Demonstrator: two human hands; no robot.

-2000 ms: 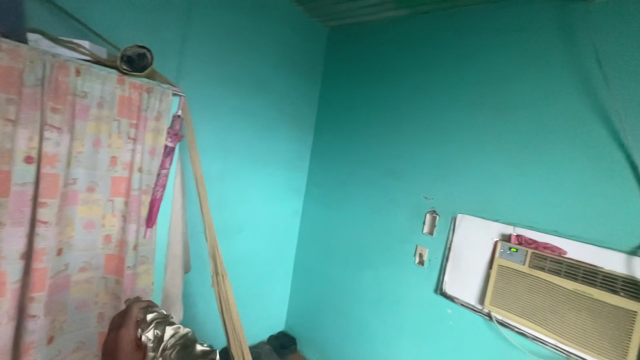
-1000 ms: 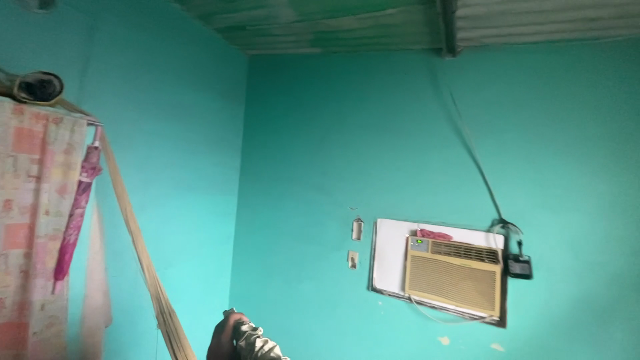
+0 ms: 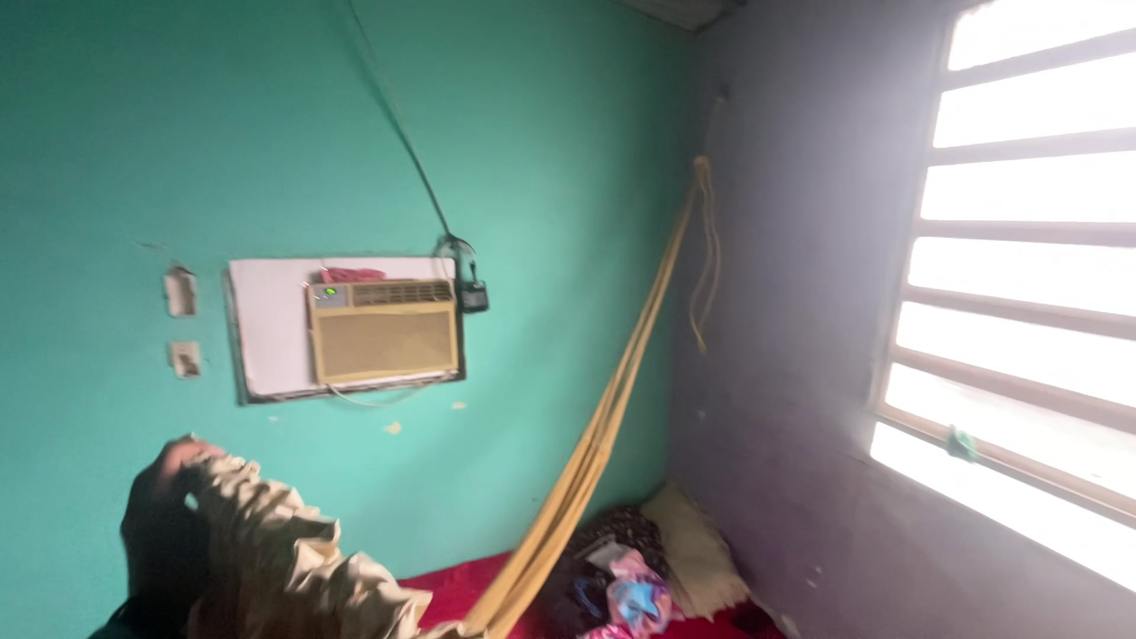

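Note:
My left hand [image 3: 182,470] is raised at the lower left, in shadow, its fingers closed around the top of a bunched beige cloth [image 3: 306,550]. The gathered cloth runs down and right to the bottom edge, close to the yellowish hammock cords [image 3: 603,426]. Those cords slope up to a knot near the room's corner, where a loose end hangs. Whether cloth and cords are joined cannot be told. My right hand is out of view.
A window air conditioner [image 3: 386,342] sits in the teal wall beside two wall boxes. Below the cords lie a red-covered surface [image 3: 453,590], a pillow [image 3: 697,550] and colourful cloth [image 3: 639,599]. A barred window [image 3: 1021,266] is at right.
The view has swung right, from the patterned curtain to the barred window. My left hand stays raised with the beige cloth, more of which now shows.

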